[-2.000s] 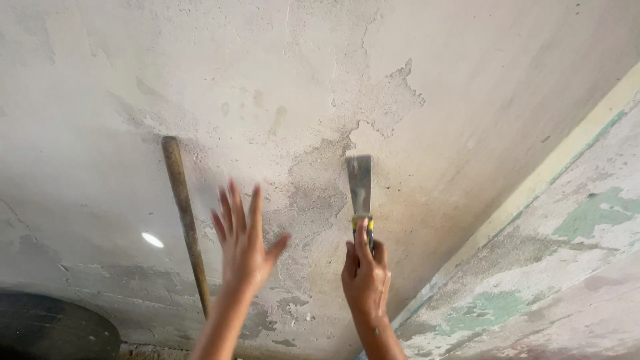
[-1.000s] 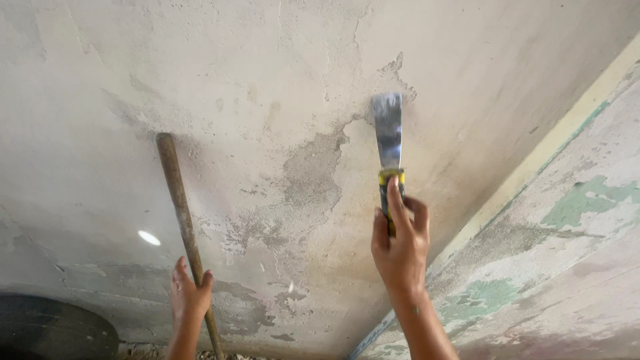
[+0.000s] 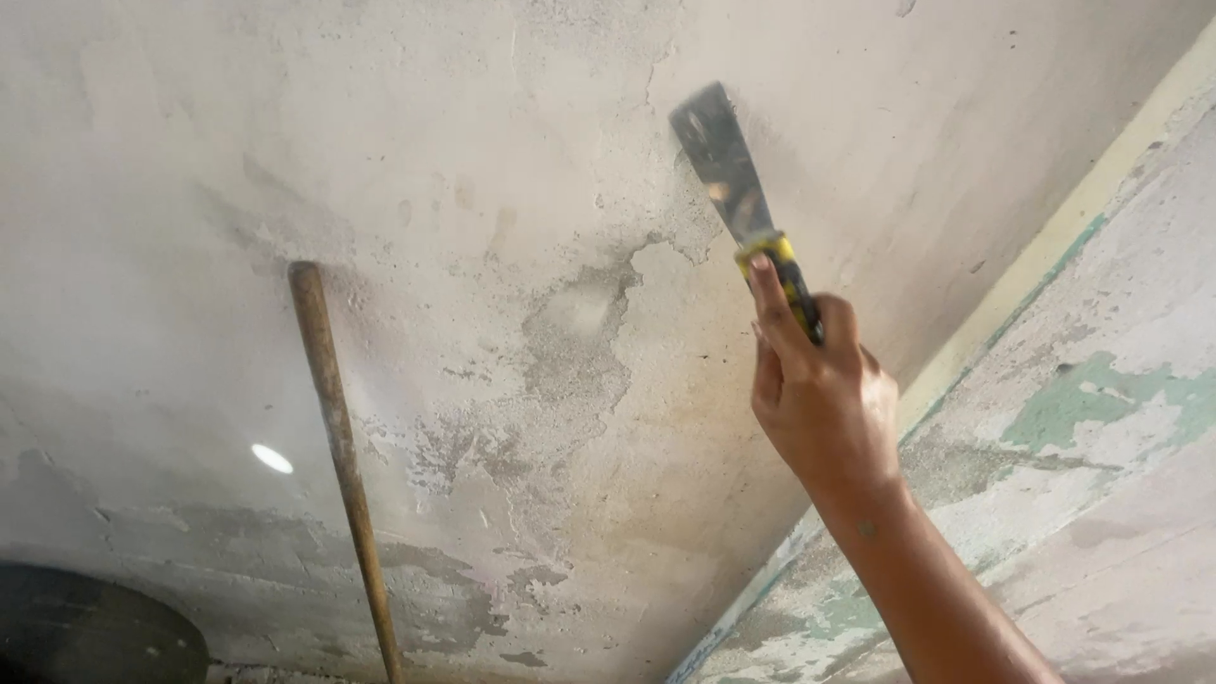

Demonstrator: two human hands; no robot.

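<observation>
My right hand [image 3: 826, 399] is closed round the black and yellow handle of a putty knife [image 3: 727, 166], with a finger laid along the handle toward the blade. The wide metal blade points up and a little left, over the peeling plaster wall [image 3: 579, 351], above a rough patch where the paint has come away. Whether the blade's edge touches the wall I cannot tell. My left hand is out of view.
A long wooden handle [image 3: 337, 427] leans against the wall at the left. A dark rounded container [image 3: 95, 627] stands at the lower left. On the right, a pale corner edge [image 3: 1035, 247] meets another wall [image 3: 1073, 408] with flaking green and white paint.
My right hand has moved up with the putty knife, whose blade now tilts left. My left hand, near the wooden handle one second ago, has left the view.
</observation>
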